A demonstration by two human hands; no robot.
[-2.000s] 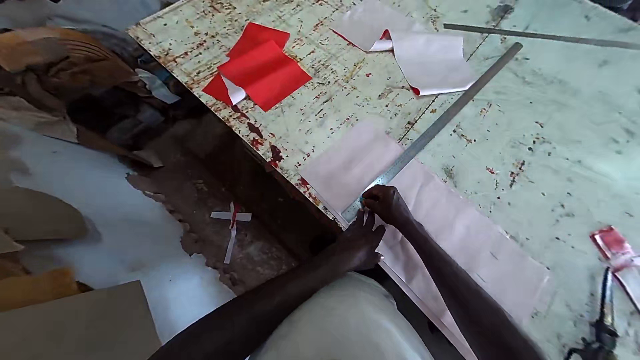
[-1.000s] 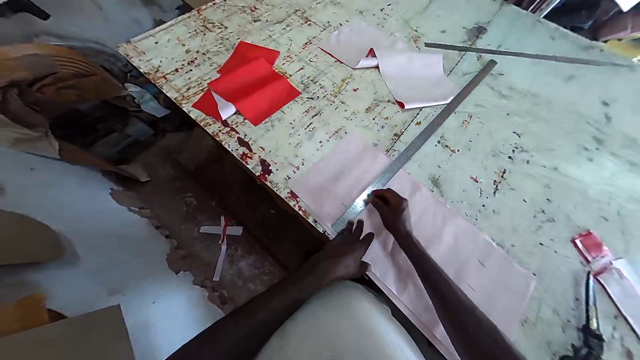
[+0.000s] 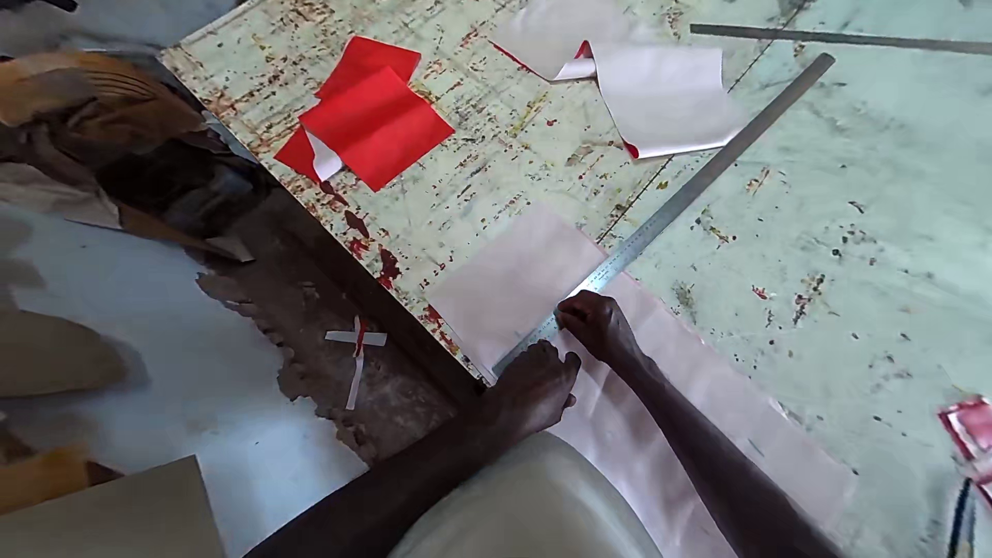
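Observation:
A metal ruler (image 3: 666, 209) lies slantwise across a long pale pink sheet (image 3: 519, 271) at the table's near edge. My left hand (image 3: 535, 384) rests at the ruler's near end, its fingers bent over the ruler and the sheet. Just to the right, my right hand (image 3: 597, 322) is at the ruler's edge with thumb and fingers pinched together; whether something small is between them is hidden. Beyond the hands lie red pieces with a white underside (image 3: 387, 124) and a folded whitish piece with red edges (image 3: 666, 97).
The paint-stained table (image 3: 852, 325) has its edge running diagonally at left. A second metal bar (image 3: 837, 39) lies at the far right. Red and white scraps (image 3: 976, 434) and a dark tool (image 3: 962, 519) lie at the right edge. Crossed strips (image 3: 358, 341) are on the floor.
My right hand has moved a little along the ruler's edge, nearer to my left hand. The ruler and the sheet look unmoved on the table. The view has shifted slightly.

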